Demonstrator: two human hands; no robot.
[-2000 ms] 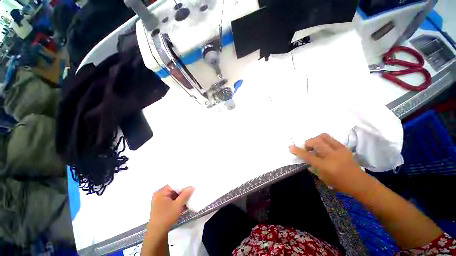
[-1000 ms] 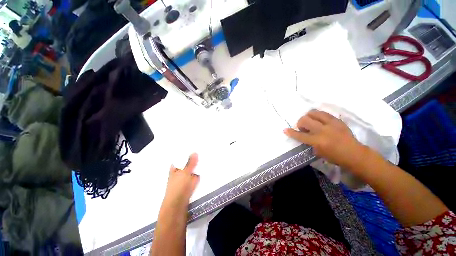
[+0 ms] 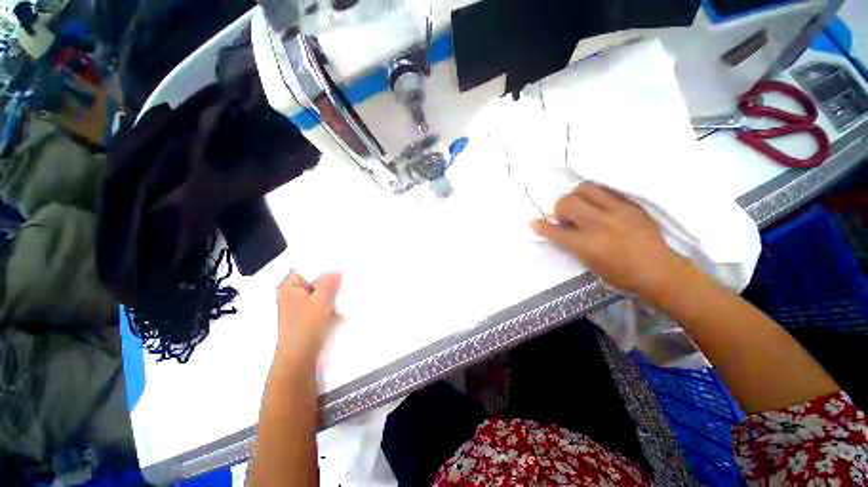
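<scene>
A bright white fabric panel (image 3: 609, 124) with thin dark lines lies over the table and runs right of the needle area. The sewing machine's presser foot (image 3: 430, 169) stands over the white cloth, with a small blue part beside it. My right hand (image 3: 614, 238) rests on the fabric right of the foot, fingers bent; whether it pinches the cloth cannot be told. My left hand (image 3: 309, 309) lies on the white surface at the left, thumb and index finger apart. White cloth and table blend in the glare, so the cloth's left edge is hidden.
A dark cloth pile (image 3: 190, 181) with black looped cords (image 3: 181, 319) and a dark flat rectangle (image 3: 253, 236) lie left. Black flat strips (image 3: 533, 43) hang over the machine. Red-handled scissors (image 3: 785, 124) lie right. A ruler strip (image 3: 457, 357) edges the table; blue crates (image 3: 818, 266) stand below.
My left hand has moved up and away from the table's front edge. My right hand has moved slightly up and left. The fabric by it has shifted, showing more of its dark lines.
</scene>
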